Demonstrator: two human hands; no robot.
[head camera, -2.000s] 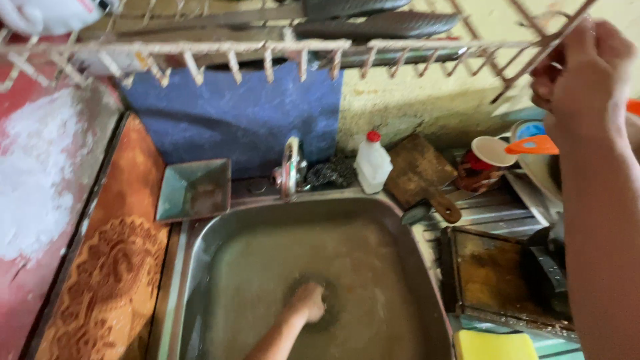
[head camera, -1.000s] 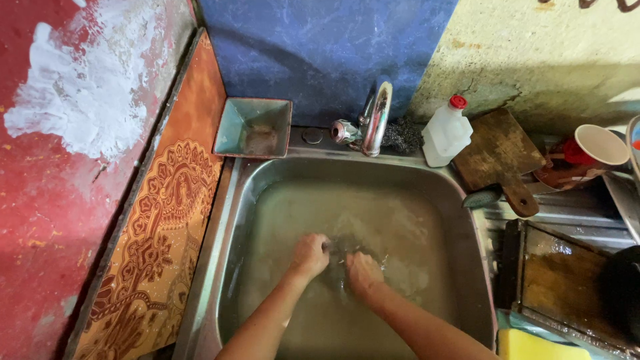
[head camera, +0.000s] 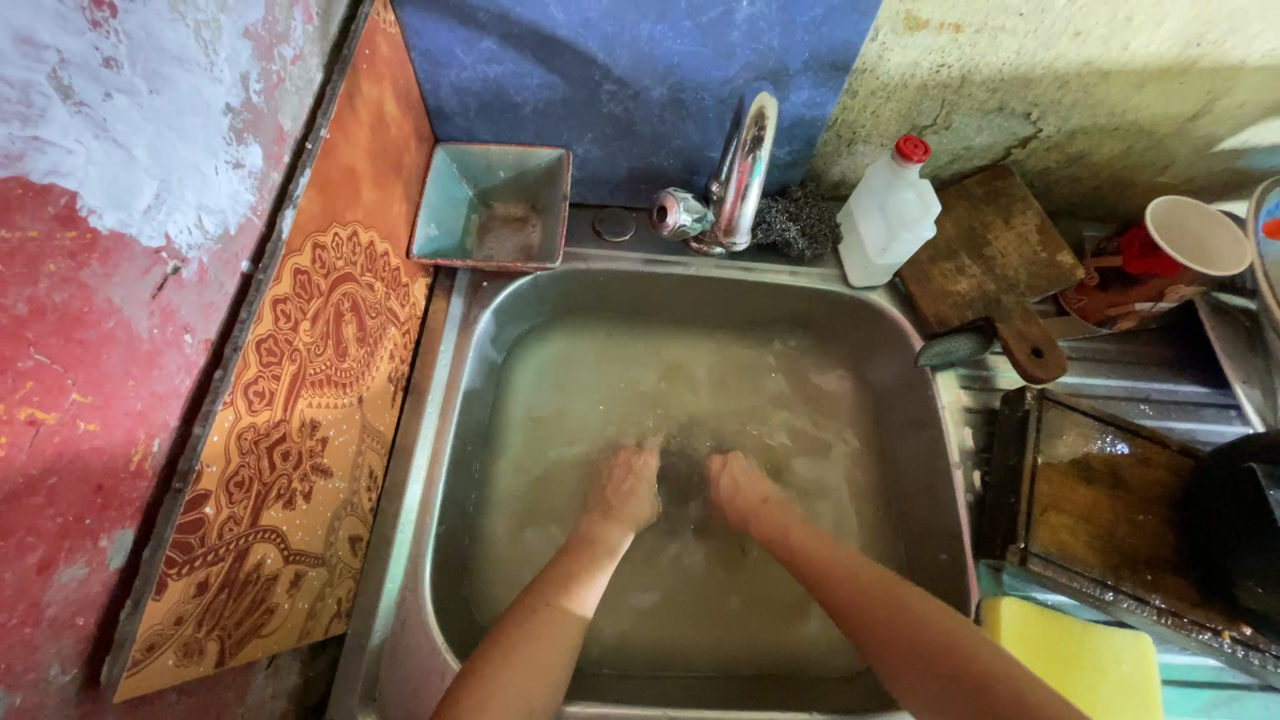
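A stainless steel sink basin (head camera: 690, 282) holds murky, brownish water. Both hands are partly under its surface near the middle. My left hand (head camera: 630, 485) has its fingers sunk in the water. A short way to its right, my right hand (head camera: 735, 485) has curled fingers, also partly submerged. Between them lies a dark, blurred patch (head camera: 685, 475) under the water; whether either hand grips it cannot be made out. Behind the basin stands a chrome faucet (head camera: 745, 170), its spout curving upward.
A square teal bowl (head camera: 490, 205) sits at the back left corner. Right of the faucet are a steel scrubber (head camera: 797, 222), a white bottle with a red cap (head camera: 888, 220), a wooden cutting board (head camera: 990, 250) and a paper cup (head camera: 1195, 237). A yellow sponge (head camera: 1075, 655) lies at lower right.
My right hand was raised at the rack on the upper right two seconds ago; it came down into the water beside my left hand. The view has tilted down, and the rack is out of sight.
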